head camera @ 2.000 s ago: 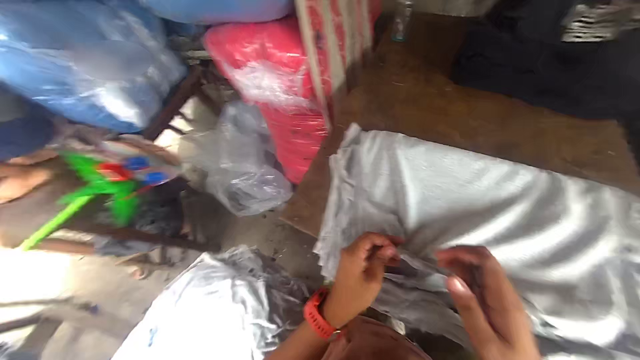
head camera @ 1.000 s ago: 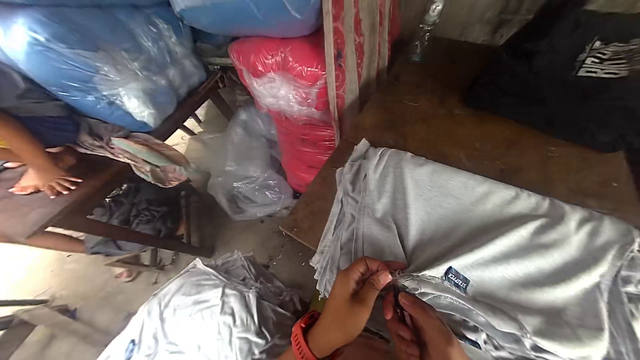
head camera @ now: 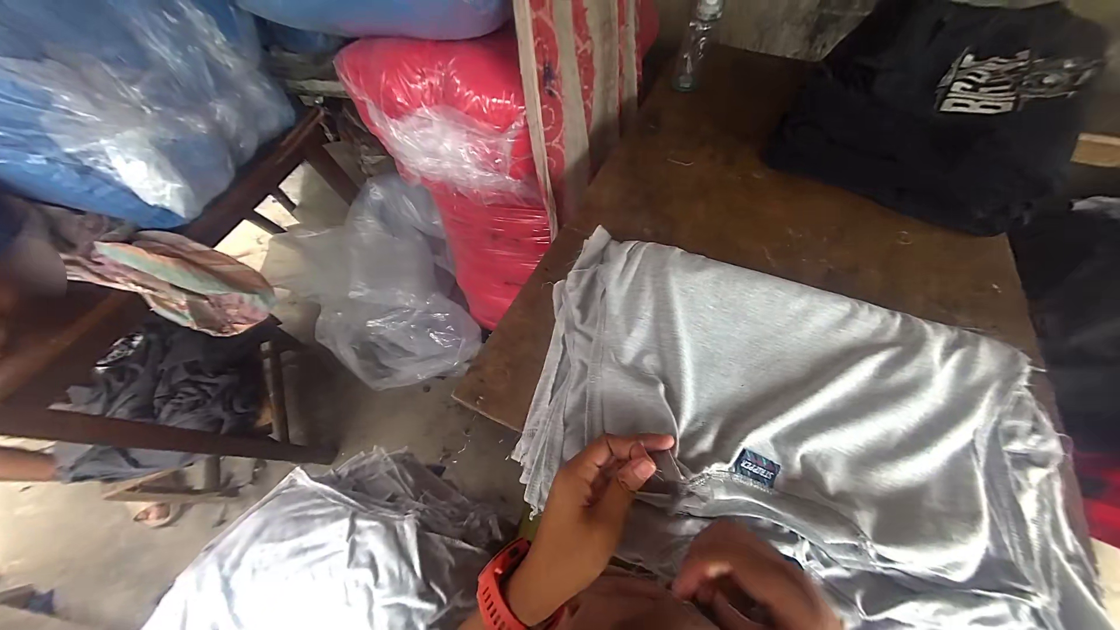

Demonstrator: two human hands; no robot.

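Observation:
A stack of light grey knit garments (head camera: 814, 350) lies on a brown wooden table, its raw edges hanging at the left. A small dark woven label (head camera: 757, 468) is sewn at the neckline of the top one. My left hand (head camera: 604, 490), with an orange wristband, is beside that neckline, thumb and fingertips pinched on what looks like a fine loose thread (head camera: 675, 459). To its right, my right hand (head camera: 744, 569) is blurred over the lower folds, fingers curled; whether it holds something cannot be made out.
Folded black printed shirts (head camera: 910, 114) and a glass bottle (head camera: 696, 44) are on the table (head camera: 700, 175). More grey cloth (head camera: 332, 551) is piled low at left. Beyond are a clear plastic bag (head camera: 394, 306), red (head camera: 490, 192) and blue wrapped bundles (head camera: 105, 105), and a bench (head camera: 157, 437) with a blurred person.
My right hand has moved right and down, away from my left fingertips, where it was one second ago. The green toy-like object seen at the left two seconds ago is out of view.

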